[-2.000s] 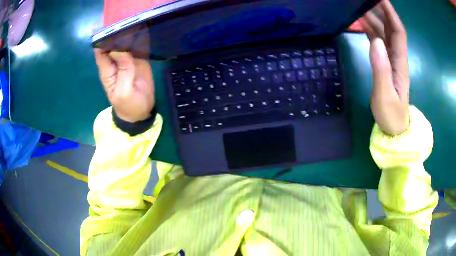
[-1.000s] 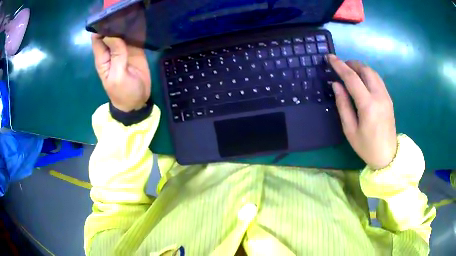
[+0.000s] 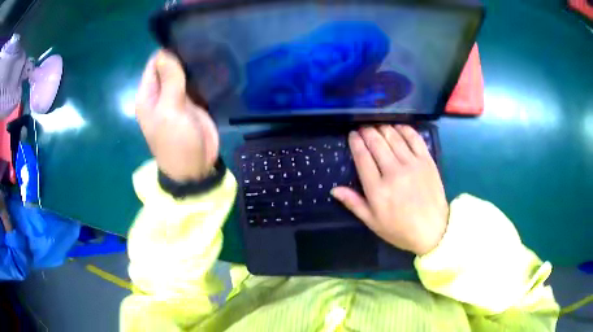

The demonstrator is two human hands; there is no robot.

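Note:
The tablet stands tilted at the top of the view, its screen showing a blue swirl, somewhat blurred. The black keyboard with white-lettered keys and a dark touchpad lies on the green bench below the tablet's lower edge. My left hand, with a black band at the wrist, holds the tablet's left edge; its fingertips are partly hidden behind it. My right hand lies palm down over the right half of the keyboard, fingers near the tablet's lower edge, and covers many keys.
A red foam pad shows behind the tablet's right side on the green bench. A pink and white fan-like item stands at the far left. A person's blue sleeve is at the lower left. Another red pad is at the top right.
The tablet's screen has tilted into fuller view and shows its wallpaper more clearly. My right hand has moved left from the keyboard's right edge onto the keys. My left hand still holds the tablet's left edge.

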